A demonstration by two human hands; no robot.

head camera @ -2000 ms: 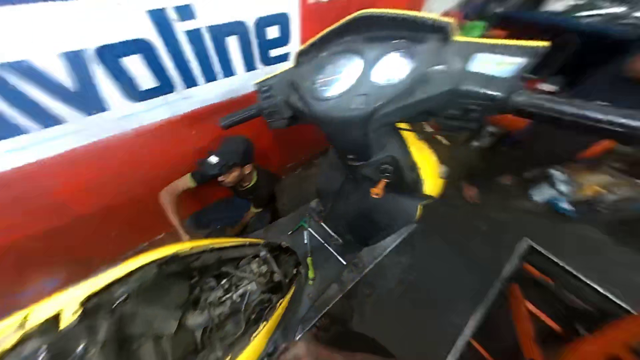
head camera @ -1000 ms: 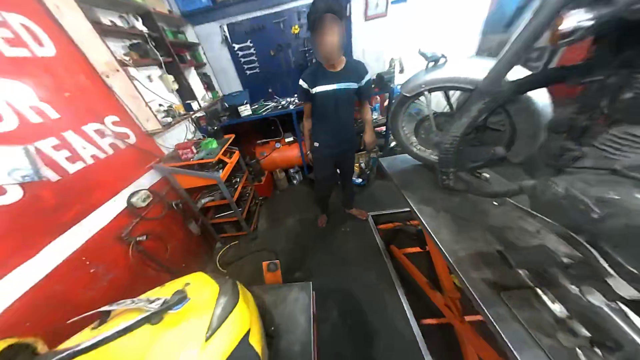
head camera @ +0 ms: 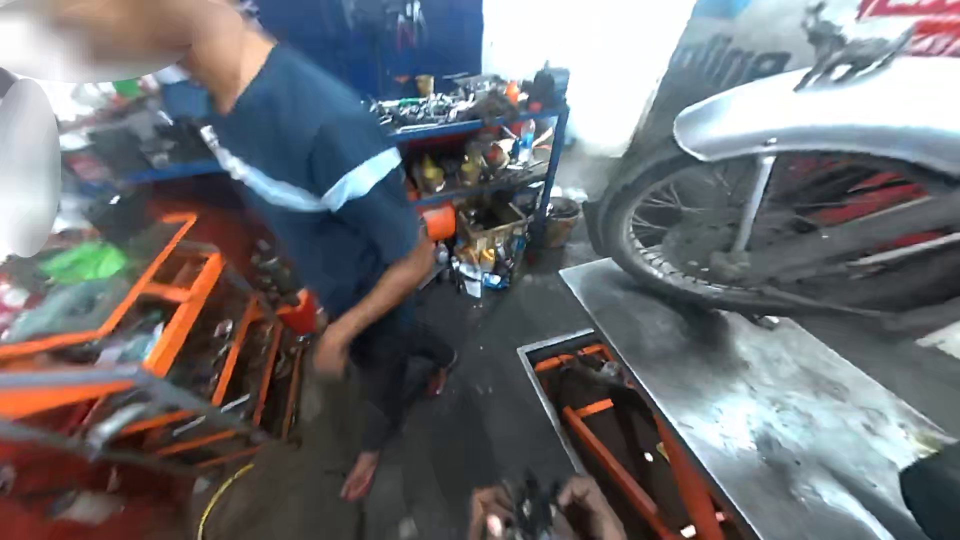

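Note:
At the bottom edge of the head view, my left hand [head camera: 491,512] and my right hand [head camera: 589,506] are close together, with a small dark part [head camera: 534,506] between them. Both hands have their fingers around it; blur hides what it is exactly. They are low in front of me, just left of the orange frame [head camera: 611,450] of the lift. To the right, a motorcycle wheel [head camera: 637,225] under a silver fender [head camera: 795,124] rests on the metal lift platform [head camera: 750,390].
A person in a dark T-shirt [head camera: 322,150] stands close at the left, beside an orange tool rack [head camera: 187,315]. Behind is a blue workbench [head camera: 480,124] with tools and parts. A crate [head camera: 491,225] and a bucket [head camera: 561,217] stand near its legs. A yellow cable [head camera: 217,499] lies on the floor.
The view has swung far from the yellow scooter to the lift and workbench. The person in the T-shirt appears much nearer and turned sideways. My hands with the dark part have come into view.

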